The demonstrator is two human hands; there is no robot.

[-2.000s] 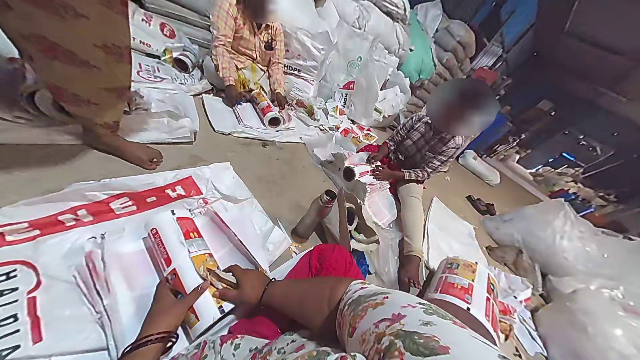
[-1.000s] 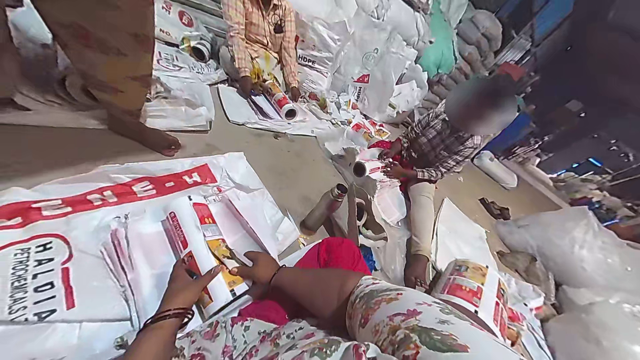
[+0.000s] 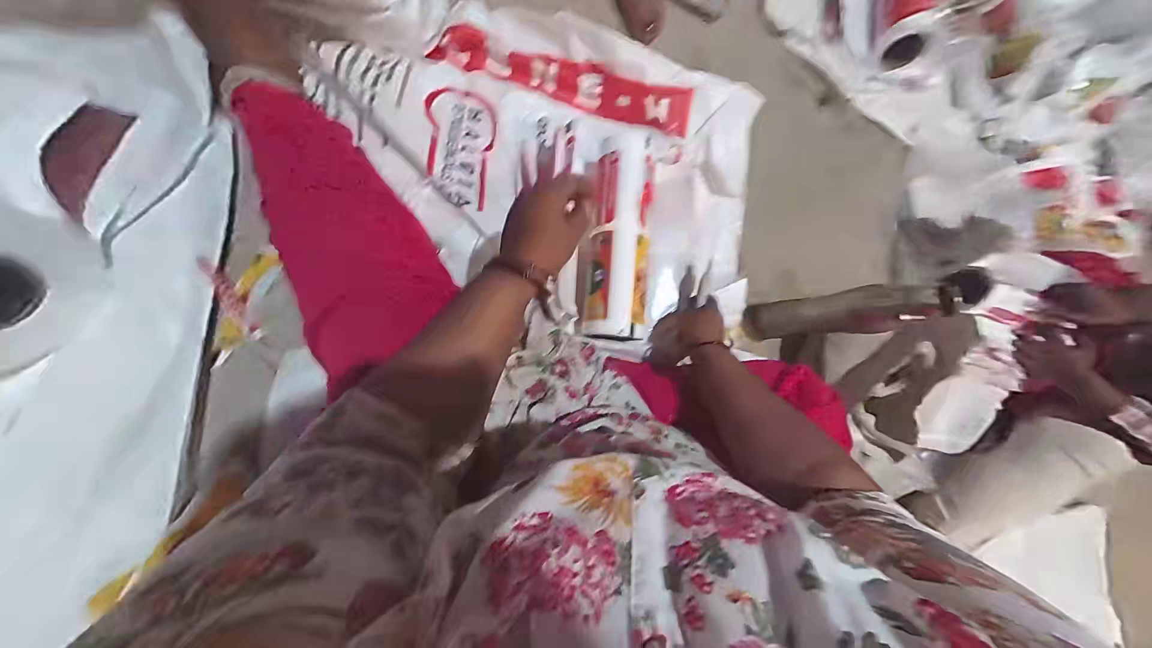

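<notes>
Printed plastic film (image 3: 612, 261), red, white and yellow, lies partly rolled between my hands on a white sack (image 3: 711, 198) with red print. My left hand (image 3: 547, 220) is at the film's left side, fingers spread and blurred over the sack, with nothing plainly held. Close to the film's lower right end is my right hand (image 3: 686, 331). Two thin, blurred points rise from it; whether they are fingers or a slim tool cannot be told.
A large white roll (image 3: 54, 279) with a dark core hole stands at the left. To the right lie a brownish tube (image 3: 846, 310) and scattered printed film (image 3: 1080, 211). Another person's hands (image 3: 1062, 351) show at the right edge. A bare foot (image 3: 641, 18) is at the top.
The view has swung sharply down and left. My left hand has come off the film, which it held before; my right hand is now beside the film's lower end.
</notes>
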